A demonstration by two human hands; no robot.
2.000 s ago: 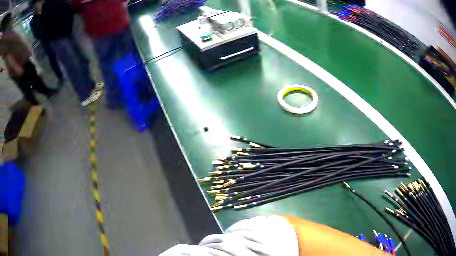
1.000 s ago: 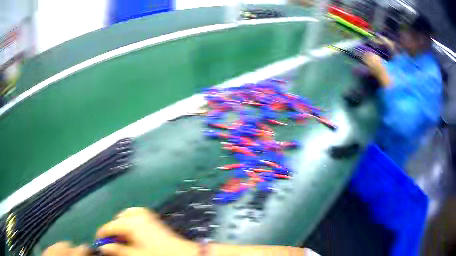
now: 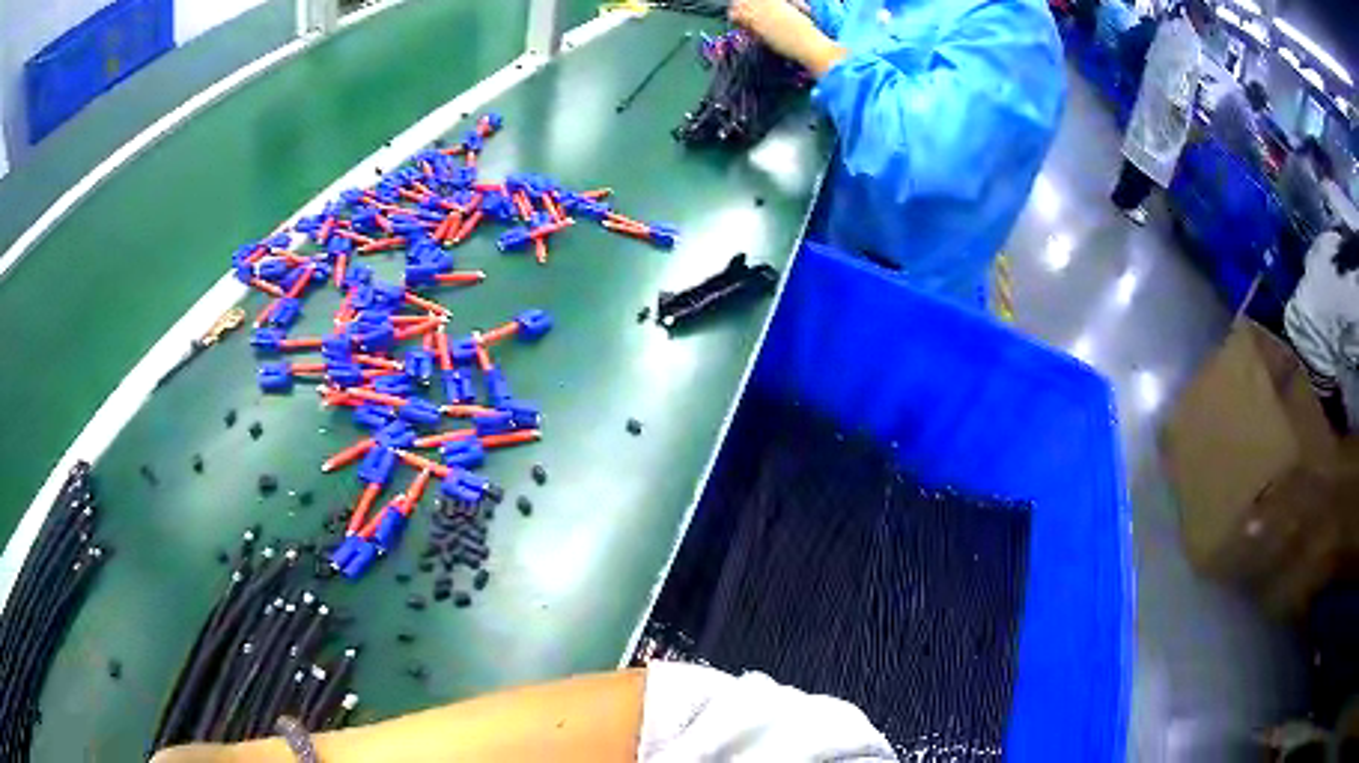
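Observation:
A loose heap of blue-and-red connector pieces (image 3: 380,336) lies on the green bench. A flat bundle of black cables (image 3: 246,648) with metal tips lies below it at the lower left, and another bundle (image 3: 45,596) lies along the white strip. Small black pieces (image 3: 459,544) lie by the heap's near end. My bare right forearm, with a bracelet at the wrist, crosses the bottom. Only a sliver of my right hand (image 3: 231,750) shows at the bottom edge; its fingers and anything in them are hidden. My left hand is out of the picture.
A blue bin (image 3: 1095,507) holding many black cables stands against the bench's right edge. A person in blue (image 3: 946,134) works beyond it. A black item (image 3: 716,291) lies near the bench edge. A tan-and-dark item (image 3: 201,346) lies by the white strip. Cardboard (image 3: 1245,447) stands right.
The view has swung right, bringing the blue bin fully in. A second ago both hands showed at the bottom left with a blue piece; now only my right forearm and a sliver of hand show.

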